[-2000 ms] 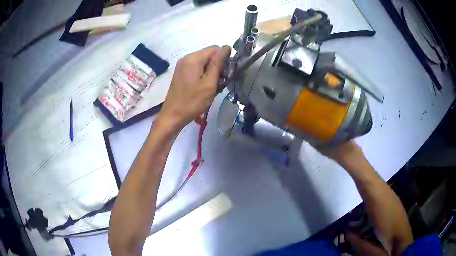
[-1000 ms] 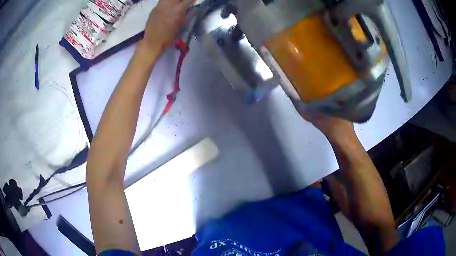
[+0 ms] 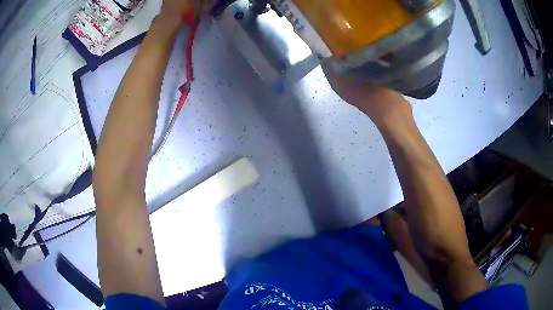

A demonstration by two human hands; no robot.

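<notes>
The cutting machine [image 3: 364,36], grey metal with an orange panel, is cut off by the top edge. Its shiny base plate [image 3: 276,45] shows to the left of the motor. My right hand [image 3: 367,94] is against the underside of the motor, with its fingers hidden behind it. My left hand [image 3: 182,7] is at the top edge, partly cut off, beside the machine's red-taped cord [image 3: 184,91]; its grip does not show.
A printed wrapped block [image 3: 100,27] lies upper left, near a blue pen [image 3: 34,65]. A pale strip [image 3: 239,172] lies on the speckled table [image 3: 254,145]. A dark strip [image 3: 79,280] lies lower left. Shelves with objects [image 3: 503,212] stand beyond the table's right edge.
The view has tipped down, so the machine and both hands sit higher in the picture and are partly cut off. My right hand stays under the motor.
</notes>
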